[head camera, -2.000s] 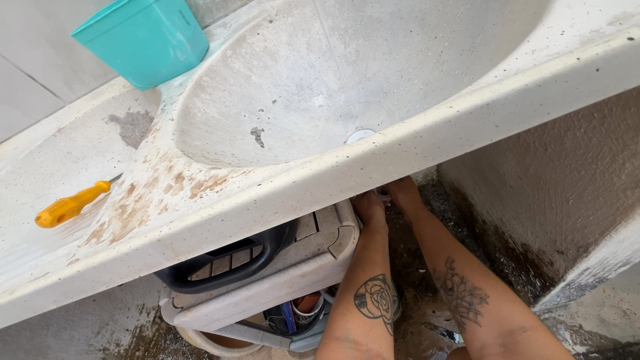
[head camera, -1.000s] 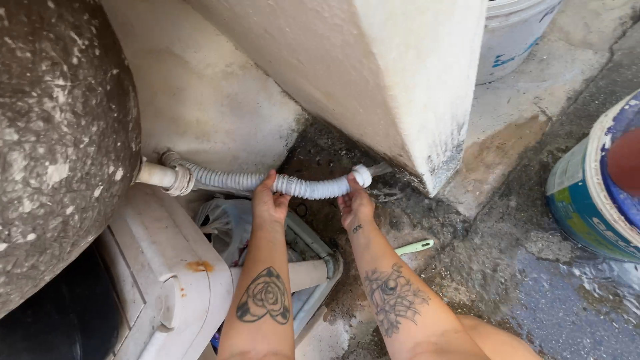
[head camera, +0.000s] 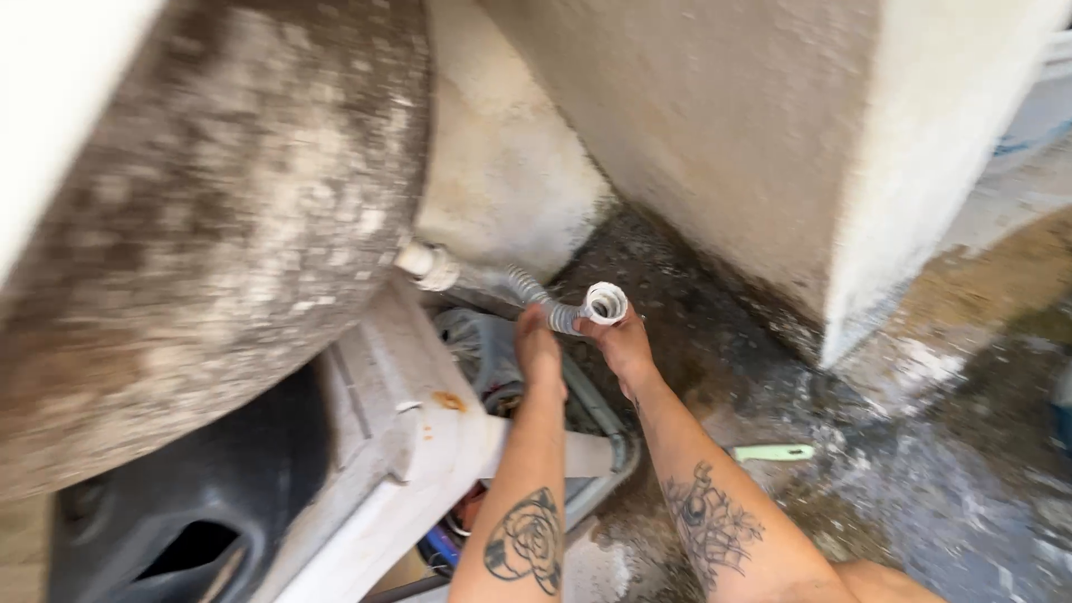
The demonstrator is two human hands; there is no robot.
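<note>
Both my hands are on a corrugated plastic drain hose [head camera: 559, 315] under the basin. My right hand [head camera: 624, 343] grips it just below its white threaded end collar [head camera: 605, 302], whose round opening faces up toward the camera. Close by on the left, my left hand [head camera: 538, 347] is closed around the ribbed part, its fingertips partly hidden. The hose's far stretch runs up and left, blurred, near the white drain fitting [head camera: 427, 265] on the rough underside of the basin [head camera: 251, 193]; whether the two join there I cannot tell.
A white plastic stand [head camera: 419, 419] and a dark plastic item [head camera: 193, 502] are at the lower left. Behind my left forearm is a grey-rimmed crate [head camera: 620, 456] holding a plastic bag. A green-handled tool [head camera: 775, 452] lies on the wet floor, right of my arm. A wall edge [head camera: 846, 318] juts down at right.
A second ago the hose was stretched sideways between my hands; now its collar is tilted up toward the camera and my hands are closer together. Two seconds ago the view was above the basin.
</note>
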